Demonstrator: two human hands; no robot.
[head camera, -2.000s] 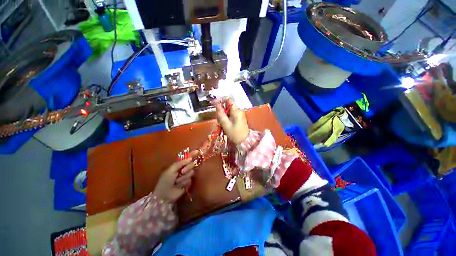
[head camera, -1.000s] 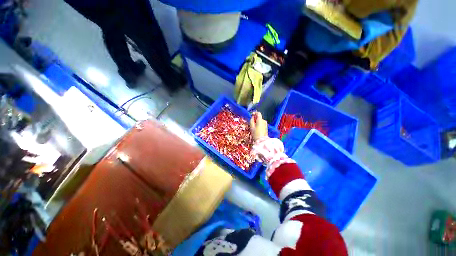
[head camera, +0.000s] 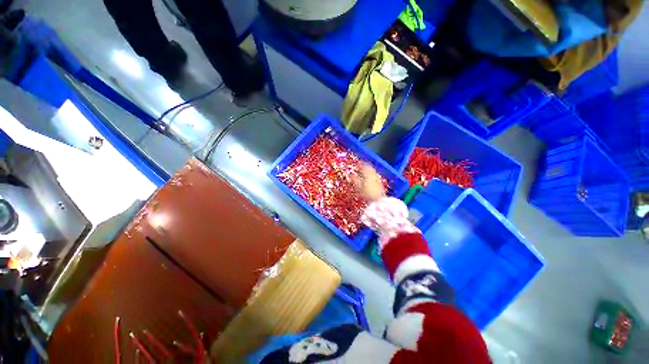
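My right hand (head camera: 370, 183) is over or in the blue parts bin (head camera: 293, 186), at the heap of loose red leads (head camera: 324, 181). It is blurred and small; whether its fingers hold a lead cannot be told. Its pink frilled cuff and striped sleeve reach in from the bottom right. Several red leads (head camera: 153, 348) stick up at the bottom left edge, over the tabletop. My left hand is not in view.
The reddish-brown tabletop (head camera: 206, 234) has a tan board (head camera: 285, 306) at its edge. Another blue bin (head camera: 505, 167) holds red leads, with a blue bin (head camera: 491, 249) in front. A person's legs (head camera: 213, 43) stand at the top left. A cable (head camera: 235, 117) lies near the floor.
Two seconds ago both hands were at the press and table. The view has swung right, and my right hand has moved to the blue bin. In the last second it shifted slightly within the bin.
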